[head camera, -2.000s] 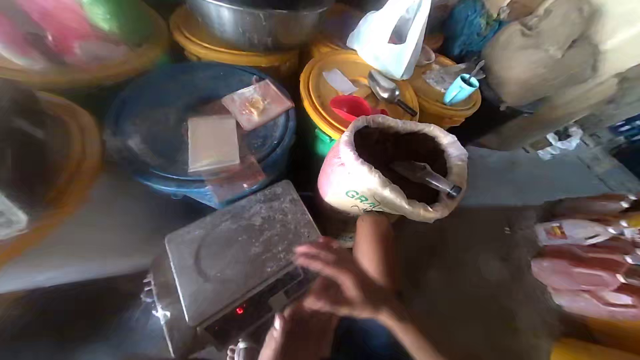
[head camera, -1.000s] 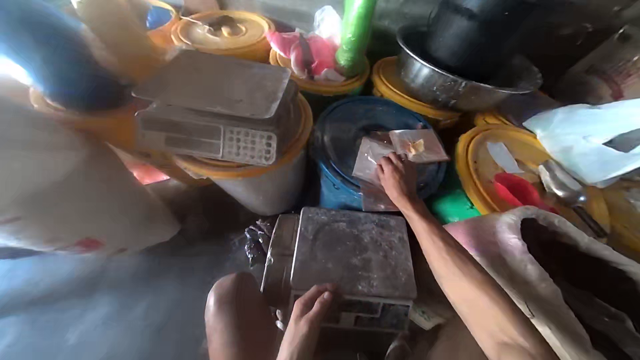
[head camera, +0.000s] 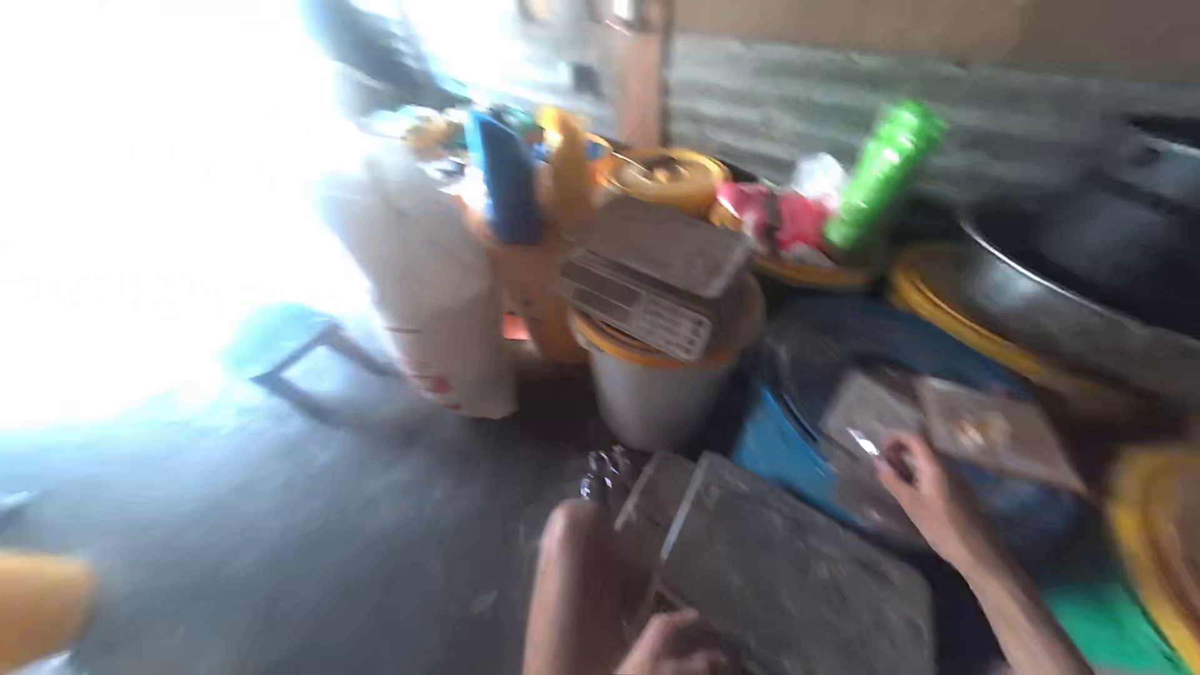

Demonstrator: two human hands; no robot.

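Note:
My right hand (head camera: 923, 487) is over the blue drum lid (head camera: 816, 328), its fingers at the edge of a stack of clear plastic bags (head camera: 867, 408). A small shiny piece sits at the fingertips; blur hides whether it is gripped. Beside the stack lies another clear bag (head camera: 984, 431) with something yellowish on it. Low in the view my left hand (head camera: 675, 647) rests by the near edge of a weighing scale with a metal plate (head camera: 797, 562); its fingers are partly cut off by the frame. A bare knee (head camera: 572, 544) is left of the scale.
A second scale (head camera: 656, 262) sits on a white bucket (head camera: 647, 403). Left of it stand a tall white sack (head camera: 431, 281) and a stool (head camera: 291, 342). A metal basin (head camera: 1041, 281), a yellow-rimmed tub (head camera: 1153, 534) and a green plastic roll (head camera: 886, 173) are around the blue drum.
The view has swung left. Two seconds ago both hands were by the near scale; one second ago my right hand had moved to the bags on the blue lid, where it still is.

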